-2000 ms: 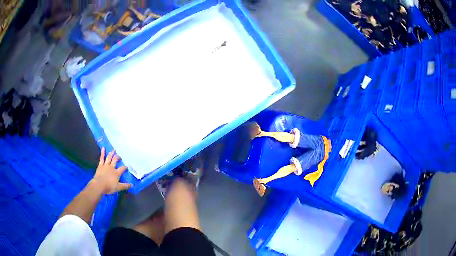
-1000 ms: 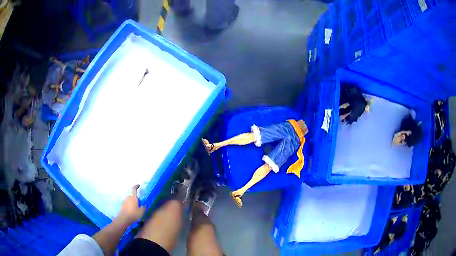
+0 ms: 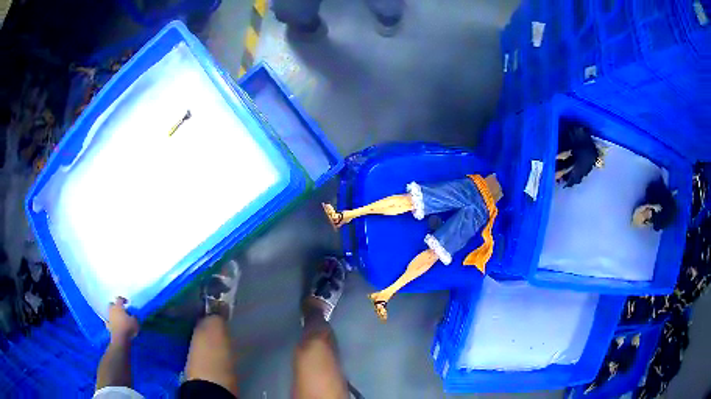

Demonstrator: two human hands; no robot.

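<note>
A large blue tray [image 3: 265,142] with a bright white liner fills the left side. One small thin part [image 3: 180,122], yellowish with a dark end, lies alone on the liner. My left hand [image 3: 122,319] grips the tray's near edge at the lower left, its fingertips over the rim. My right hand is out of the picture. A figure lower body [image 3: 460,217] lies on a blue stool [image 3: 382,245] right of the tray. It has blue shorts with white cuffs, tan legs, sandals and a yellow-orange sash.
Another blue tray [image 3: 331,167] shows beyond the large one. At right, a lined tray [image 3: 546,286] holds two black-haired pieces, with another lined tray [image 3: 460,382] below it. Tall blue stacks [image 3: 616,86] stand behind. A person's feet [image 3: 304,19] show at the top. My feet are between tray and stool.
The large tray has turned and shifted left in view, with my left hand at its edge. Another tray's corner now shows beyond it. The lower body stays on the stool.
</note>
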